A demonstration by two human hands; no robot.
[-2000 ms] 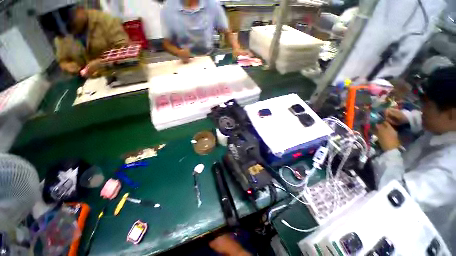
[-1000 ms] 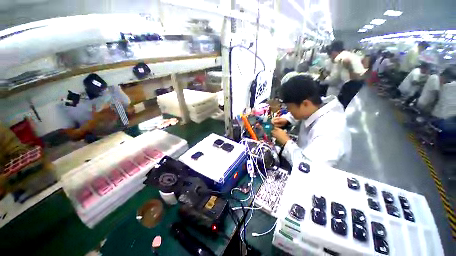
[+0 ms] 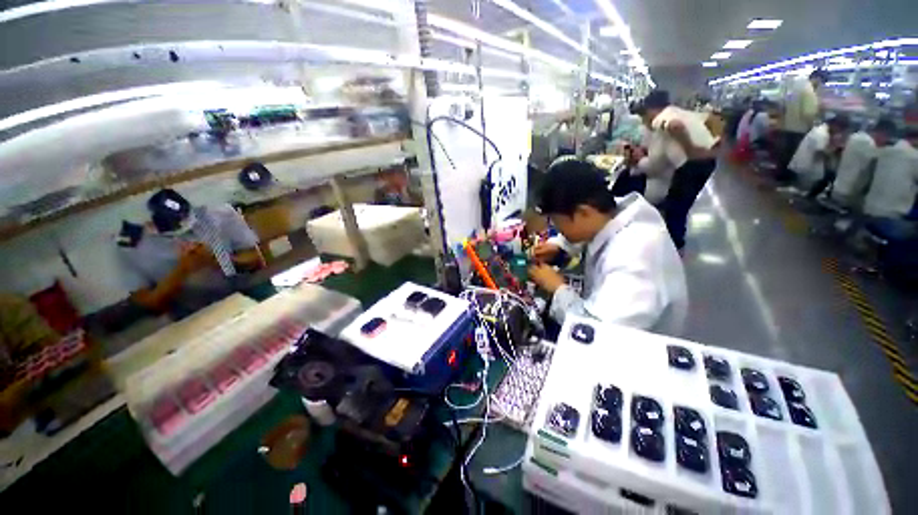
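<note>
Neither of my hands is in the picture. Nearest in front of me is a large white foam tray (image 3: 805, 458) at the lower right, holding several black watch bodies (image 3: 647, 426) in its pockets. A black device (image 3: 388, 427) with a small red light stands at the lower middle. Left of it are a brown-tinted round dish (image 3: 286, 443) and a white cylinder (image 3: 319, 410). A small pink part (image 3: 298, 493) lies at the bottom edge.
A white slab with dark watches (image 3: 408, 332) rests on a blue box (image 3: 450, 352). White cables (image 3: 485, 402) run beside it. A foam tray of pink parts (image 3: 171, 453) stands left. A person in white (image 3: 629, 267) works at the bench; others sit or stand beyond.
The view has swung right and up, away from the mat, screwdriver and cutters. The hand and forearm at the bottom edge two seconds ago are out of view.
</note>
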